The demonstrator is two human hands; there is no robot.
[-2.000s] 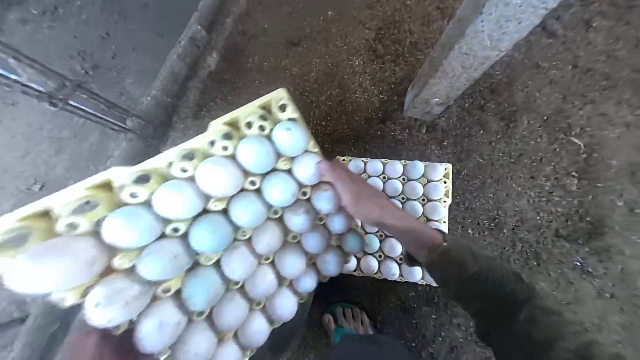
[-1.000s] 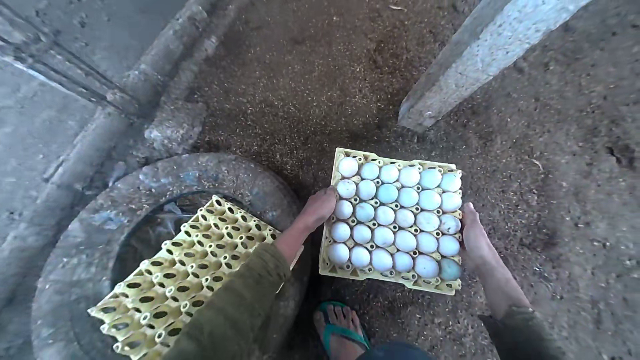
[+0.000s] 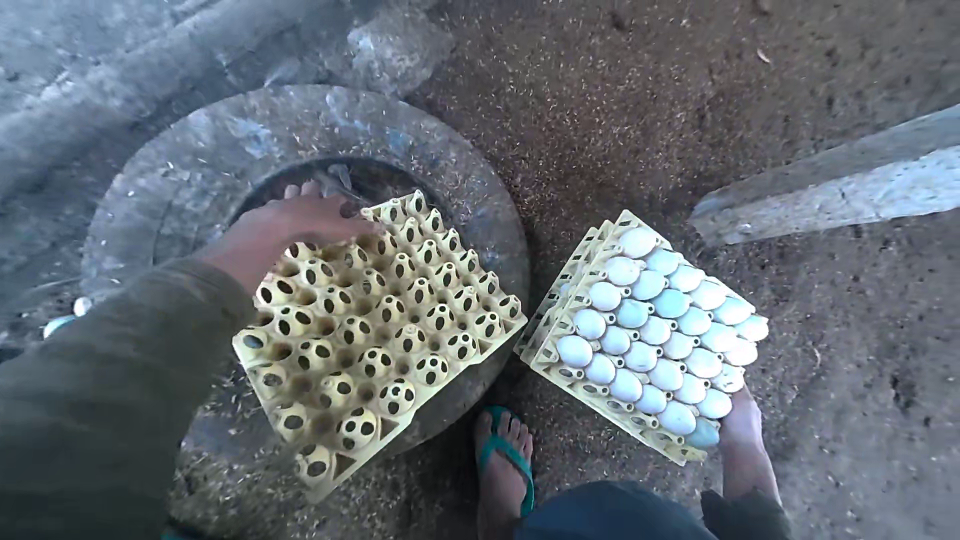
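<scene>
A pale yellow plastic egg tray (image 3: 390,307) without eggs lies tilted over the tyre at the left. My left hand (image 3: 300,217) is at its far left edge, with fingertips beyond the edge; whether it grips the tray cannot be told. At the right, a stack of similar egg trays (image 3: 559,300) leans to one side, its top tray filled with white and pale blue eggs (image 3: 655,330). My right hand (image 3: 739,416) holds this stack at its lower right corner, with the fingers mostly hidden beneath.
An old tyre (image 3: 480,187) lies flat on the dirt floor (image 3: 600,112). A concrete post (image 3: 825,180) stands at the right, and a low concrete ledge (image 3: 112,97) runs across the upper left. My foot in a green flip-flop (image 3: 506,457) is between the trays.
My left hand has gone from the egg-filled tray to the empty tray on the tyre. The egg-filled stack, level one second ago, is now tilted in my right hand.
</scene>
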